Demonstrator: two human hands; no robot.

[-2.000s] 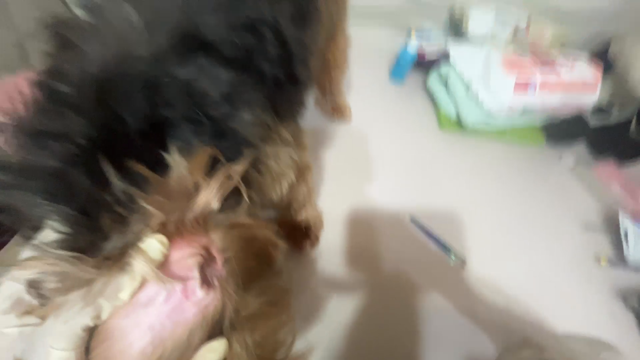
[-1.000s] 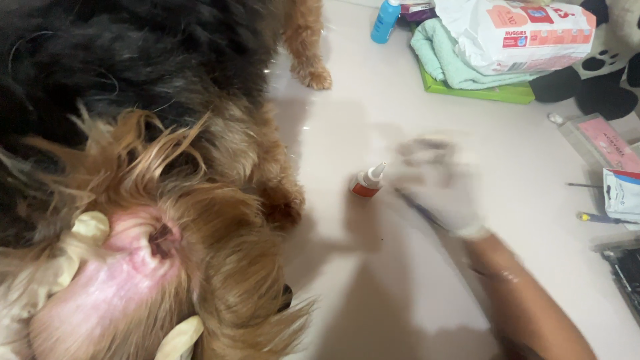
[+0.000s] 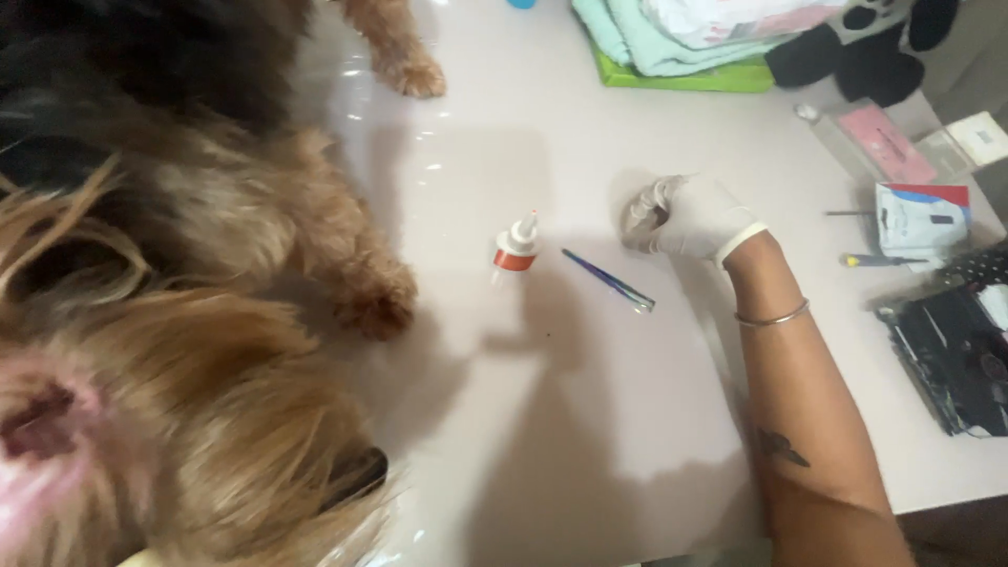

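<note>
A long-haired dog (image 3: 213,402) lies at the left, its pink inner ear (image 3: 47,425) exposed at the lower left edge. Only a pale gloved fingertip of my left hand (image 3: 142,557) shows at the bottom edge, by the dog's head; the rest is out of frame. My right hand (image 3: 681,216), in a whitish glove, is low over the table with its fingers curled; whether anything is inside them is hidden. To its left, a small white bottle with a red band and pointed nozzle (image 3: 516,250) stands upright. Between them lie iridescent metal tweezers (image 3: 606,279).
On the white table (image 3: 465,441), a folded mint towel (image 3: 677,55) and a white-and-pink package (image 3: 732,20) rest on a green object (image 3: 685,79) at the back. At right are a pink-and-clear case (image 3: 886,142), a printed pouch (image 3: 921,220), a yellow-tipped tool (image 3: 866,260) and a black case (image 3: 961,354).
The bottle, not on the table two seconds ago, stood there one second ago. My right hand has moved away from the bottle and tweezers. The view has shifted right, cutting off most of my left hand.
</note>
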